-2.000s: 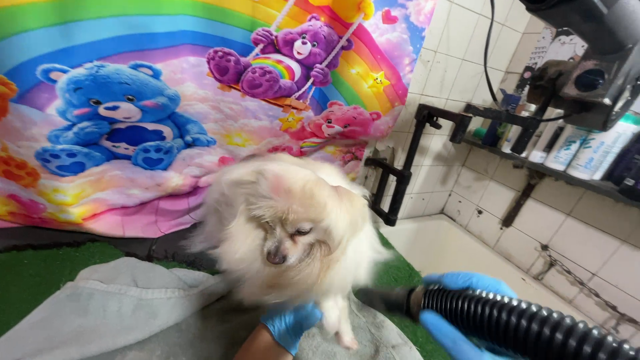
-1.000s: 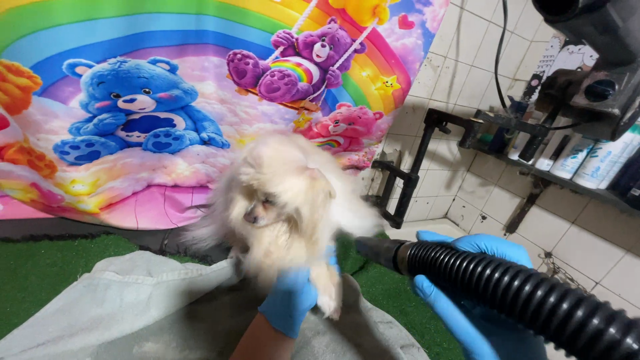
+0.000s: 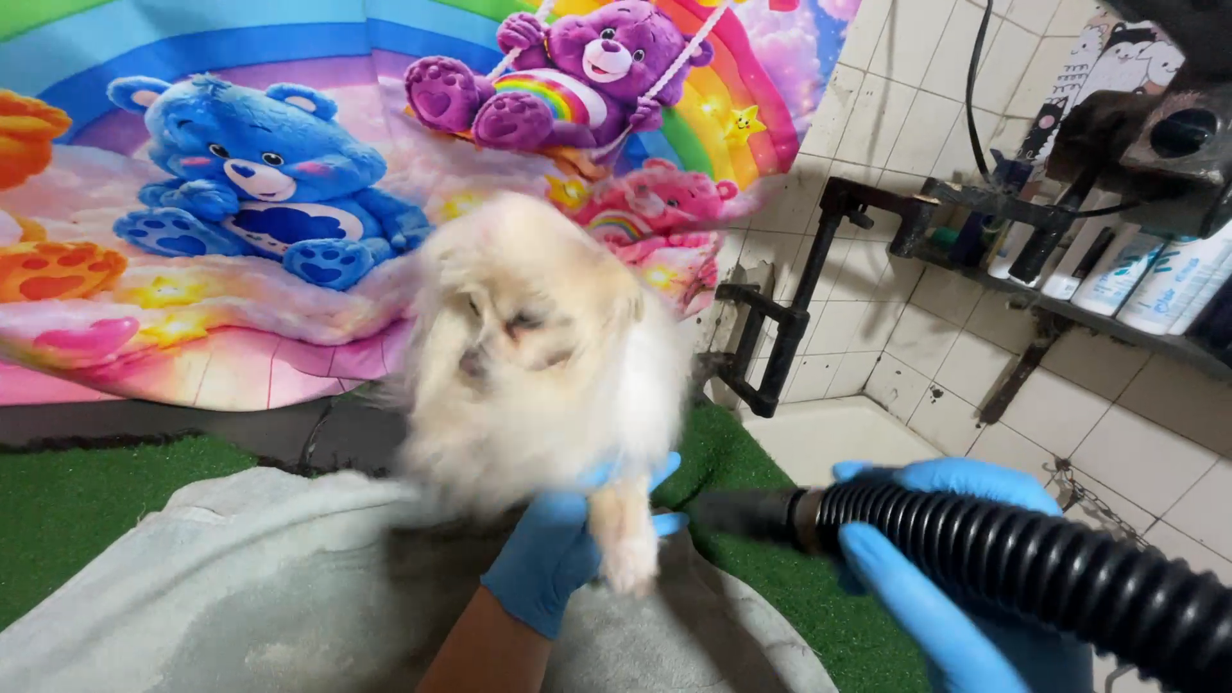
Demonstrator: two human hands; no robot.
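A cream long-haired small dog (image 3: 549,356) stands at the middle, its fur blurred and blown about, on a grey towel (image 3: 318,577). My left hand (image 3: 558,544), in a blue glove, is under its chest, with fingers showing on both sides of a front leg; I cannot tell how firmly it grips. In my gloved right hand (image 3: 948,568) is the black corrugated hose (image 3: 1020,549) of a dryer, held around the hose behind its nozzle. The dark nozzle (image 3: 746,512) points left at the dog's front leg, a short gap away.
Green artificial turf (image 3: 106,510) lies under the towel. Behind hangs a cloth with printed cartoon bears (image 3: 260,183). A black metal arm (image 3: 799,318) stands by the tiled wall. At right, bottles (image 3: 1121,274) stand on a dark shelf (image 3: 1088,313), near a white tub (image 3: 837,438).
The dog's head has shifted and its fur lies differently. Both hands stay near its front leg, the left still under the dog and the right still on the hose. The view has moved nearer.
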